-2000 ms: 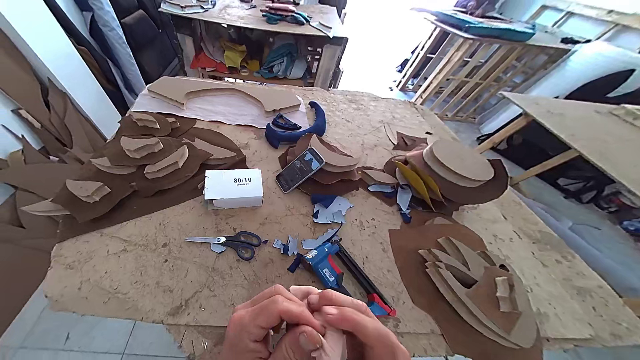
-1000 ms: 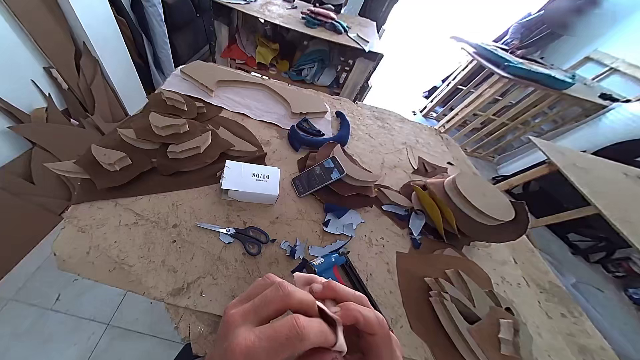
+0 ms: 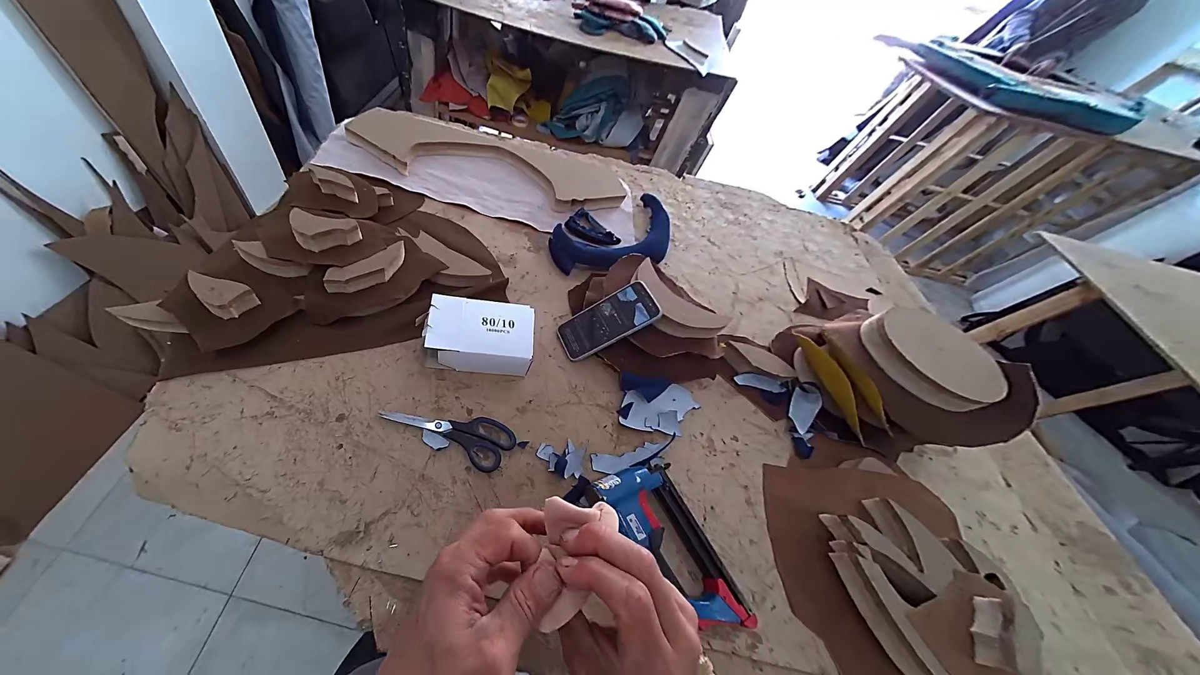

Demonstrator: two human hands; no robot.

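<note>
My left hand and my right hand meet at the bottom middle, both gripping a small pale pink piece of fabric or leather between thumbs and fingers. Part of the piece is hidden by the fingers. Just beyond my right hand lies a blue and black staple gun with red parts. Scissors with black handles rest on the wooden worktable, left of blue and grey scraps. A white cardboard box stands behind the scissors. A smartphone leans on brown pieces.
Brown leather-like sheets with foam-like shapes cover the table's left. More shaped pieces lie at the right, near round pads. Behind are a curved blue piece and a long arched panel. A wooden rack stands beyond.
The fingers have shifted around the pale piece, and its folded top now shows above them. More of the staple gun shows than one second ago. The view has turned somewhat.
</note>
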